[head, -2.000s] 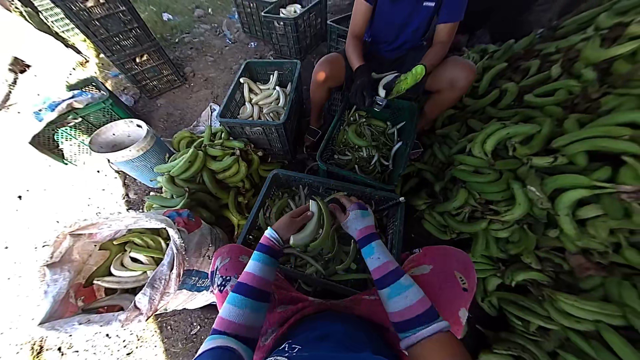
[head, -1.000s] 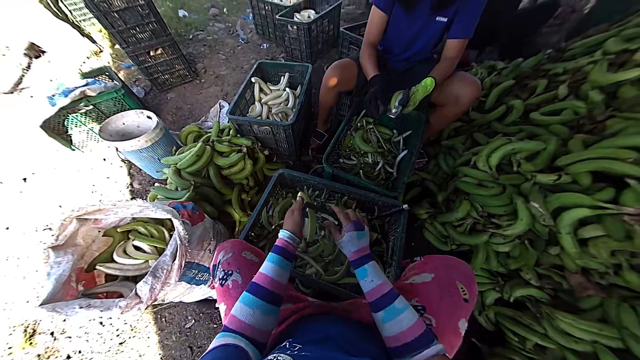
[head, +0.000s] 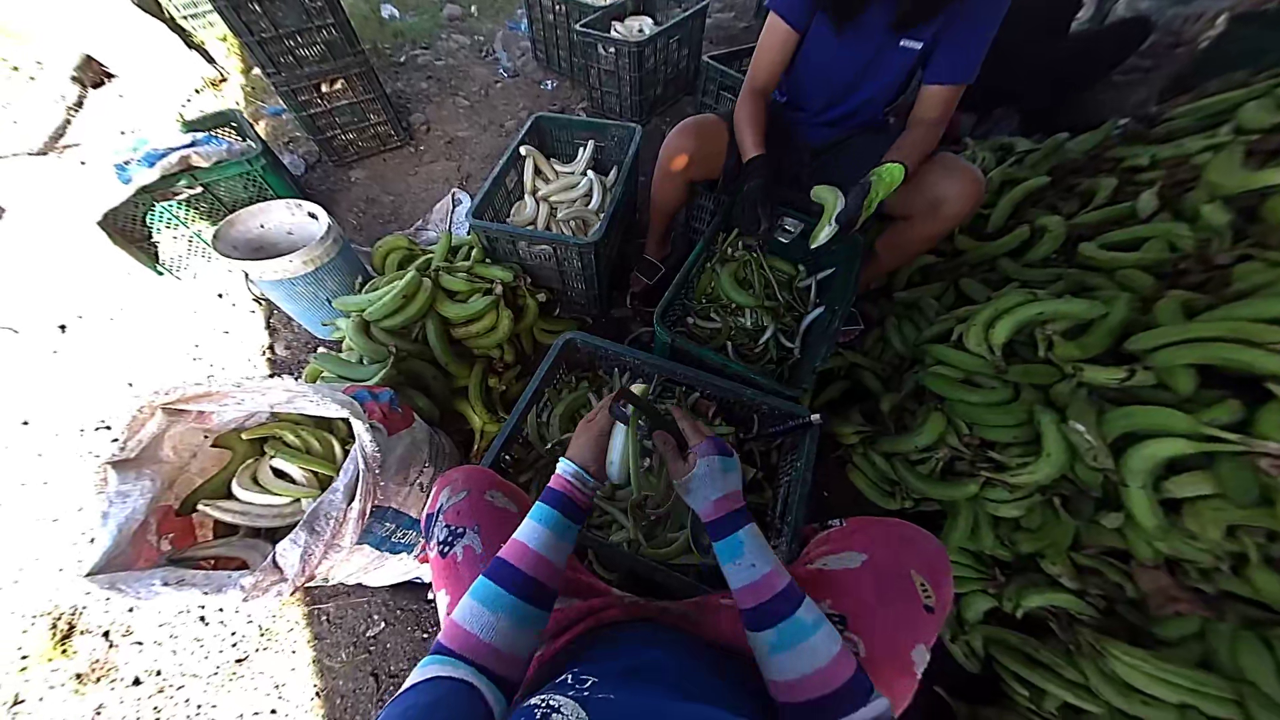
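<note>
My left hand (head: 592,437) is closed round a partly peeled green plantain (head: 619,452), whose pale flesh shows. My right hand (head: 686,440) is beside it, fingers curled at a dark strip or tool (head: 645,408) that crosses the plantain's upper part; which of the two it is cannot be told. Both hands are over a dark plastic crate (head: 575,345) of green peels (head: 655,520). To the left, an open woven sack (head: 385,480) holds peeled and green plantains (head: 285,470). A bunch of green plantains (head: 465,310) lies behind the sack.
A person (head: 865,70) in gloves sits opposite, holding a part-peeled plantain (head: 828,215) over a peel crate (head: 835,330). A crate (head: 485,205) of peeled plantains, a blue bucket (head: 320,275), a green crate (head: 240,180) and stacked crates (head: 340,100) stand beyond. Green plantains (head: 1060,430) are heaped at right.
My hands have changed position around the plantain, which now stands more upright between them with pale flesh showing. The person opposite now holds a part-peeled plantain out over the crate.
</note>
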